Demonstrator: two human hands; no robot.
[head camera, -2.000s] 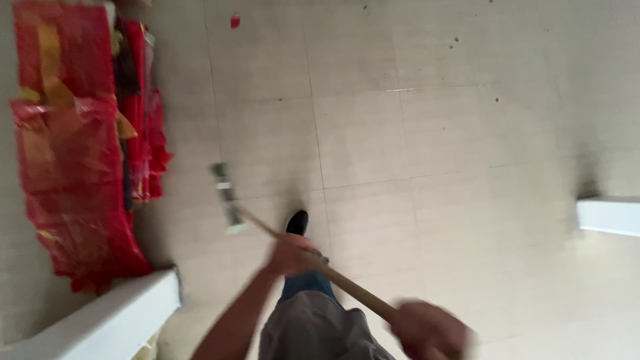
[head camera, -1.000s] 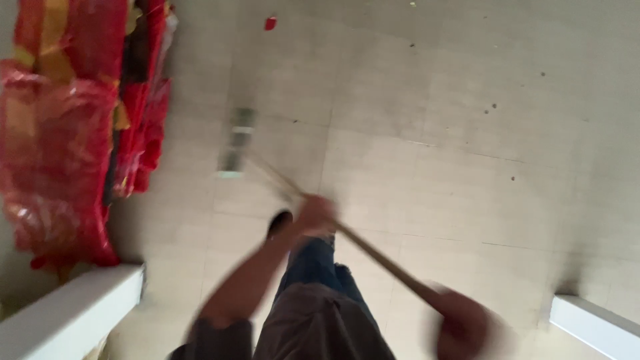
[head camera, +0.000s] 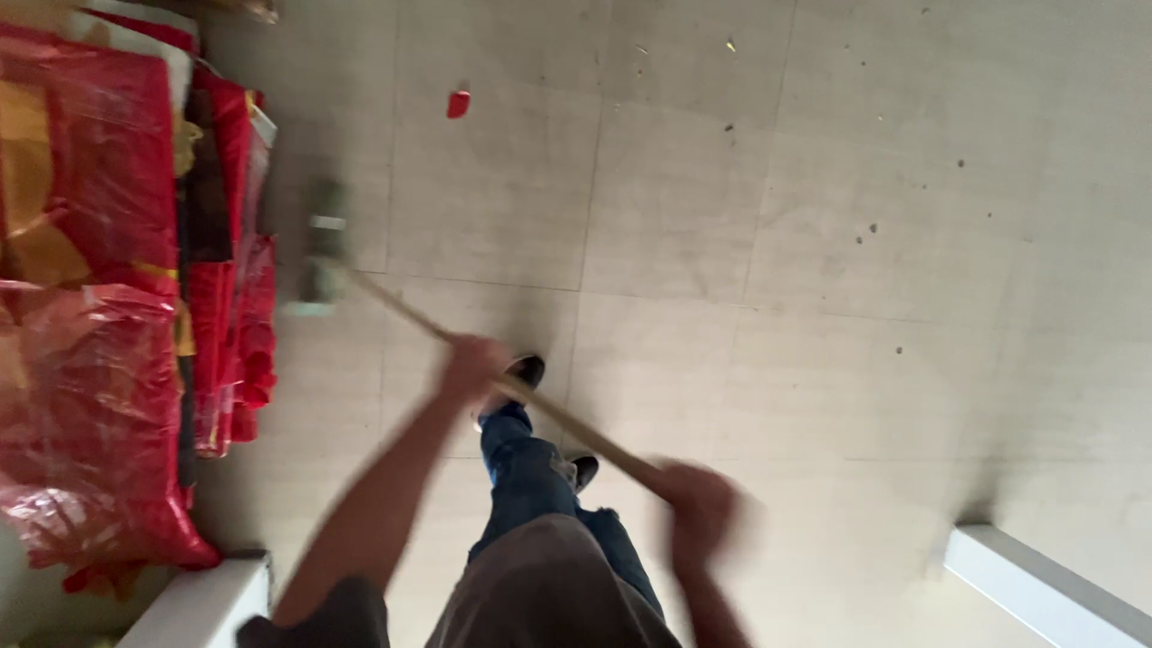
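My left hand (head camera: 474, 367) is closed around the middle of a long wooden handle (head camera: 576, 427). Nearer its upper end, my right hand (head camera: 706, 508) grips the same handle, blurred by motion. The handle slants up and left to a blurred dark green broom or mop head (head camera: 326, 243) with a pale band, which lies on the tiled floor close to the red bundles. Up and right of that head, a small red scrap (head camera: 458, 103) rests on the tiles.
Red plastic-wrapped bundles (head camera: 108, 378) line the left side. White posts stand at the lower left (head camera: 211, 603) and lower right (head camera: 1035, 576). Small dark specks (head camera: 873, 229) and a yellowish bit (head camera: 731, 45) dot the floor. A dark shoe (head camera: 526, 369) is below the handle.
The view has shifted. The broom or mop head now sits closer to the red bundles than two seconds ago. Both hands have stayed on the handle.
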